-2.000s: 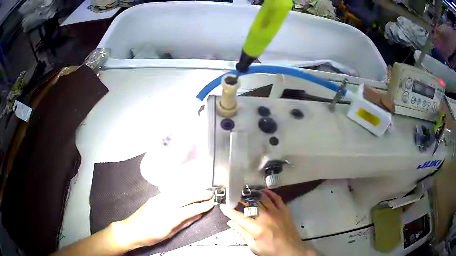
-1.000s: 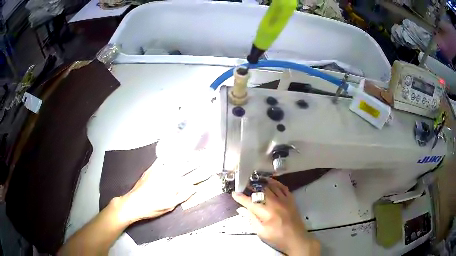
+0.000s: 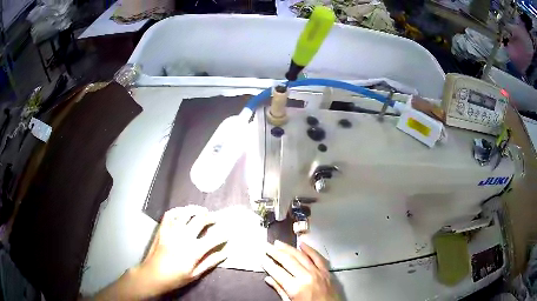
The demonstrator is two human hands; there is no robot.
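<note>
A dark brown fabric panel (image 3: 176,153) lies on the white table, reaching from behind the sewing lamp (image 3: 221,156) to below my hands. A pale, straight-edged piece (image 3: 244,241) lies on it, its details lost in glare. My left hand (image 3: 182,244) rests on the panel and pale piece, fingers spread, left of the presser foot (image 3: 268,218). My right hand (image 3: 300,273) lies in front of the machine head, fingertips at the pale piece's right edge. Neither hand visibly grips anything. The needle cannot be made out.
The white sewing machine (image 3: 383,170) fills the right side. A yellow-green screwdriver (image 3: 312,41) stands above its head. Stacked brown panels (image 3: 65,194) lie at the left. A white tub (image 3: 235,50) is behind, a control panel (image 3: 476,106) at the back right, an olive pad (image 3: 452,257) at the front right.
The panel has turned and shifted, so a large part now lies behind and left of the lamp. My right hand has moved down, away from the presser foot. My left hand has also moved slightly.
</note>
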